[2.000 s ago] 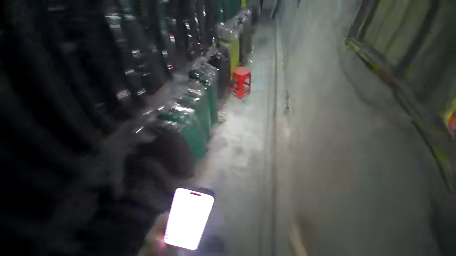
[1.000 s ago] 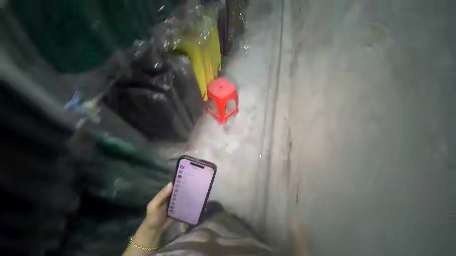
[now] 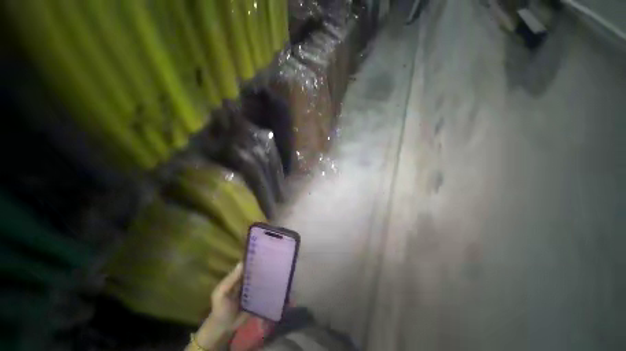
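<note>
A smartphone [image 3: 270,273] with a dark case and a lit pinkish screen shows at the lower middle of the head view. My left hand [image 3: 225,305] holds it from its left side, with the thumb along the edge. A yellow bracelet shows at the wrist. The lines on the screen are too small to read. My right hand is not in view.
Yellow garments [image 3: 206,62] hang at the left, with dark and brown garments [image 3: 309,113] in shiny clear film beyond. A red stool [image 3: 248,334] is partly hidden behind my hand. The grey floor [image 3: 480,206] runs ahead. A dark object lies at the top right.
The view has moved forward along the hanging garments. The red stool has gone from ahead to beneath the phone. The screen has changed from glaring white to pinkish. My left hand still holds the phone.
</note>
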